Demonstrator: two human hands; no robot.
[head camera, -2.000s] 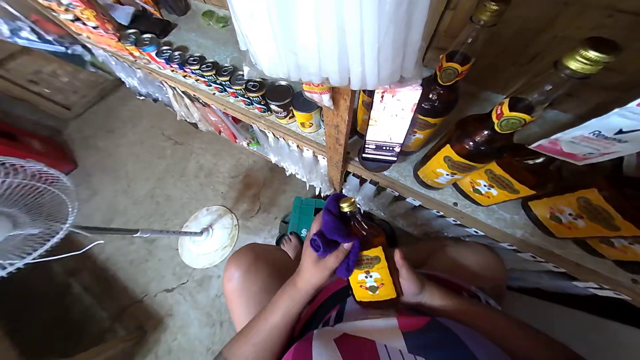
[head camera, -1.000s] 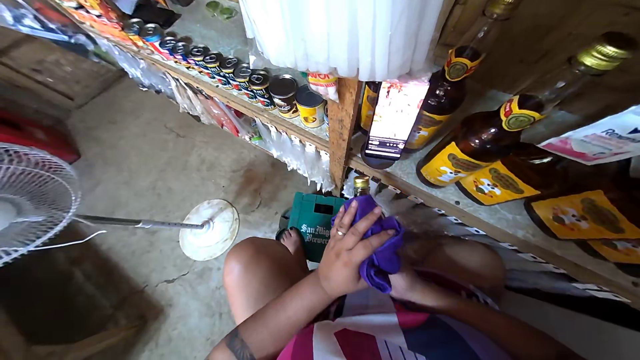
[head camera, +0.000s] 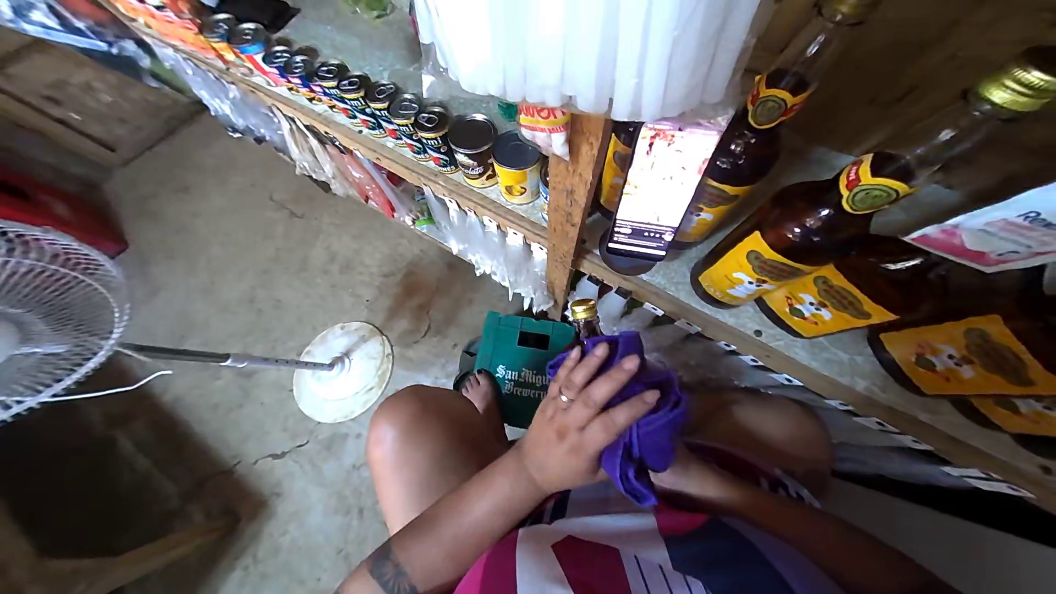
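Over my lap stands a glass bottle (head camera: 585, 317) with a gold cap; only its cap and neck show. A purple cloth (head camera: 648, 421) covers its body. My left hand (head camera: 577, 417), with a ring on one finger, presses the cloth against the bottle, fingers spread over it. Low on the other side, my right hand (head camera: 689, 477) is at the bottle's lower part, mostly hidden by the cloth, so its fingers do not show.
A green plastic crate (head camera: 528, 359) stands beyond my knees. Brown bottles (head camera: 792, 239) with yellow labels, a smartphone (head camera: 664, 190) and cans (head camera: 474, 148) line the wooden shelf (head camera: 569, 198). At the left is a standing fan (head camera: 49, 322).
The cloth was beside the bottle in my left hand, with the yellow label showing; now it covers the bottle's body. My left hand has moved across the front of the bottle.
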